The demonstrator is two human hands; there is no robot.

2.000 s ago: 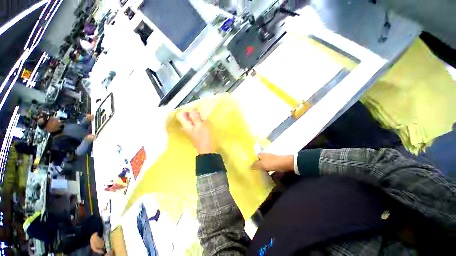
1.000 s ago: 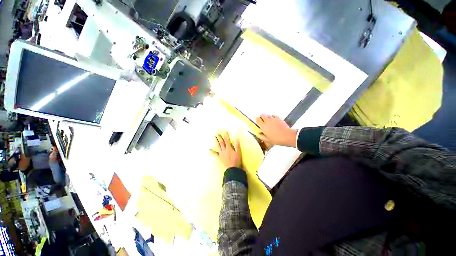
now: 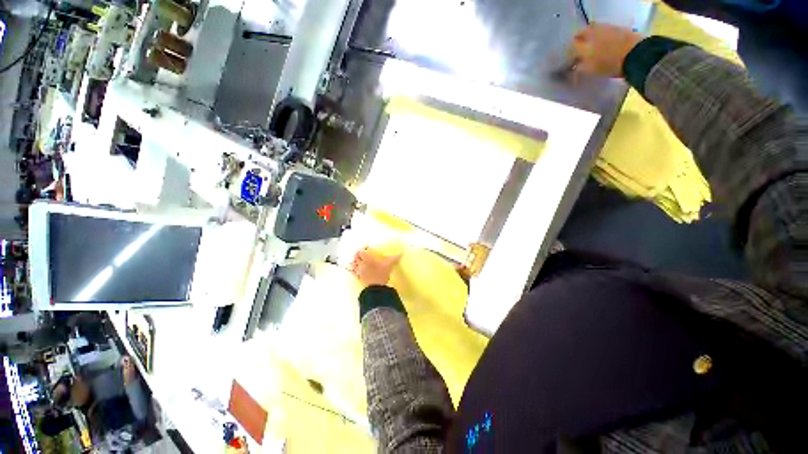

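Observation:
A yellow fabric panel (image 3: 434, 297) lies from the machine head's tip down over the near edge of the white template frame (image 3: 567, 168). My left hand (image 3: 376, 264) rests on the fabric just below the dark grey machine head (image 3: 310, 208); its fingertips blend into the glare, so its grip cannot be told. A narrow amber clamp jig (image 3: 476, 259) lies across the frame, its end fitting beside the fabric. My right hand (image 3: 604, 50) is far up on the metal bed, fingers low on the surface near a thin black cable (image 3: 582, 11); whether it holds anything is unclear.
Stacked yellow panels (image 3: 651, 160) hang beyond the bed's right edge. The control screen (image 3: 124, 262) stands at left. More yellow fabric (image 3: 310, 417) and a brown-red card (image 3: 248, 411) lie on the white table. A person's arm shows at lower left.
My right hand has left the jig and fabric and moved up to the far metal bed. My left hand has shifted closer to the machine head. The amber fitting is uncovered again. The view has turned.

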